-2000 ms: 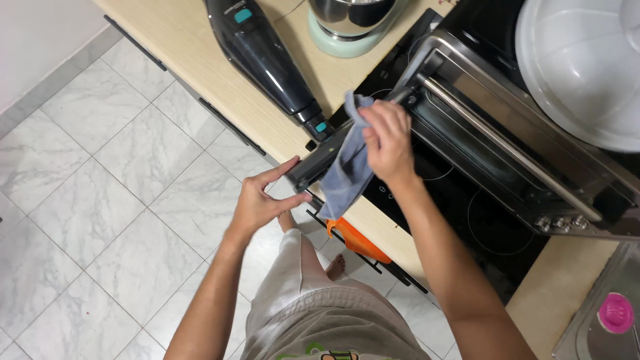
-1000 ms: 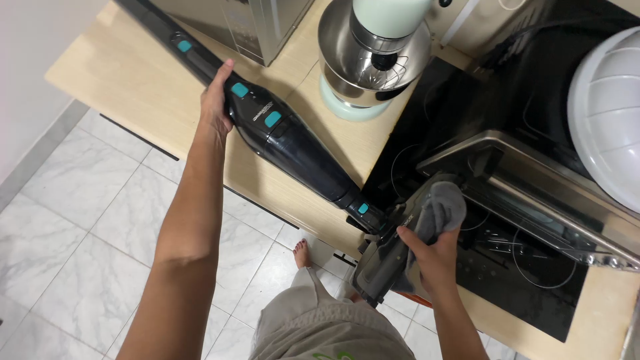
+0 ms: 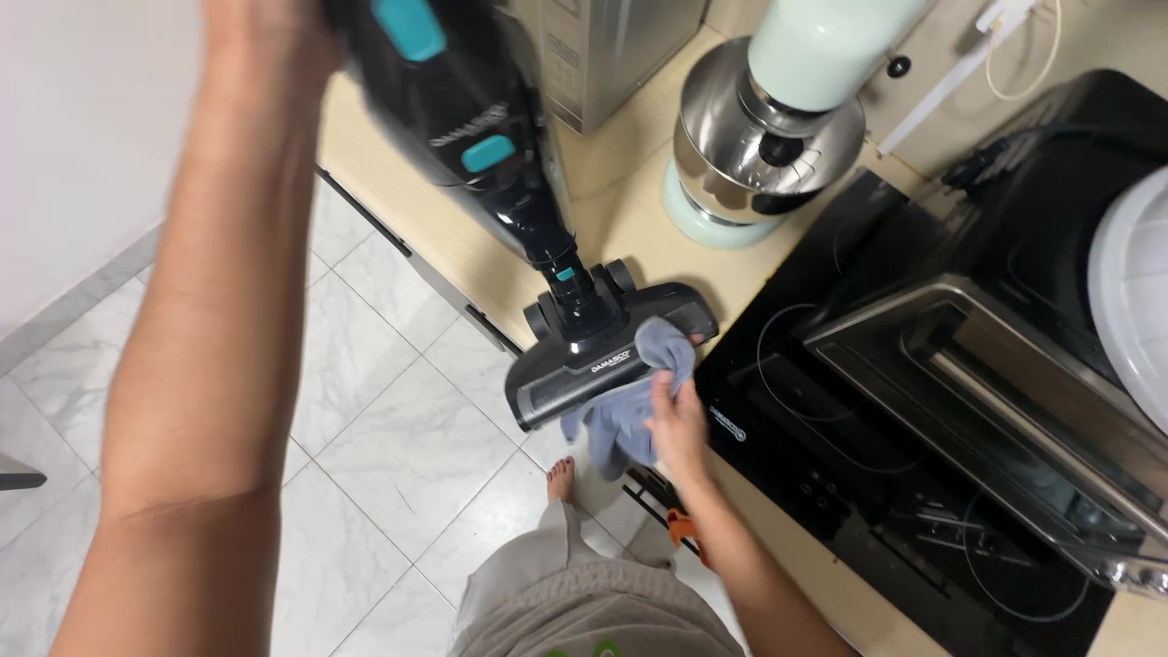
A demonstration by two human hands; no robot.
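Observation:
A black cordless stick vacuum cleaner (image 3: 484,119) with teal buttons slants across the upper middle. My left hand (image 3: 274,32) is at its upper part, at the top edge, blurred and partly out of frame; its fingers are hidden, so its grip cannot be told. The vacuum's floor head (image 3: 607,342), with rollers at its back, is tilted over the counter's front edge. My right hand (image 3: 677,415) grips a grey-blue cloth (image 3: 625,429) against the right part of the floor head. Part of the cloth hangs below the head's front edge.
A mint stand mixer with a steel bowl (image 3: 721,151) stands on the wooden counter (image 3: 429,196). At right lies a black glass hob (image 3: 803,401) with a toaster oven (image 3: 1013,401) over it and a white lid-like dome (image 3: 1136,292) beyond. An orange cloth (image 3: 684,529) hangs below the counter.
The vacuum's body has come up closer to the camera, and its floor head has turned to show its top. My right hand and the cloth have shifted along the head. The view has moved.

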